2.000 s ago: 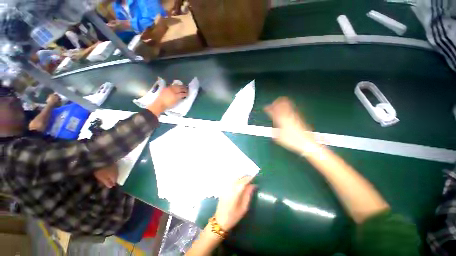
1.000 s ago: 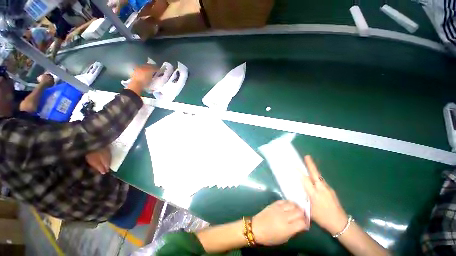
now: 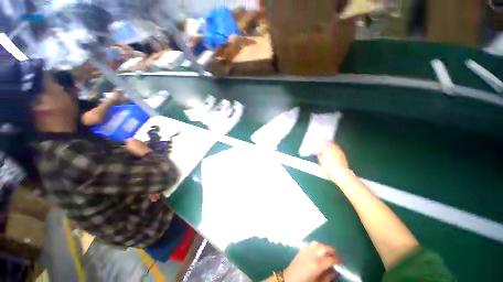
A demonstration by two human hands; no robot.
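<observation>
A fanned stack of white wrapping sheets (image 3: 253,193) lies on the green bench in front of me. My right hand (image 3: 332,160) reaches over the white divider strip, its fingers on the near end of a white wrapped packet (image 3: 321,131). A second white wrapped packet (image 3: 277,128) lies to its left. My left hand (image 3: 311,263) is low in the picture, near the stack's right corner, with curled fingers; blur and glare hide whether it holds anything.
A co-worker in a checked shirt (image 3: 99,187) is at the left, beside a pale board with a black pile (image 3: 160,139). Beyond are a blue bin (image 3: 121,122), white products (image 3: 218,115) and a brown carton (image 3: 309,44). White bars (image 3: 443,76) lie on the far side.
My right hand has moved forward over the divider with the white packet, which was between both hands. My left hand has separated from it, staying low. The view has shifted left.
</observation>
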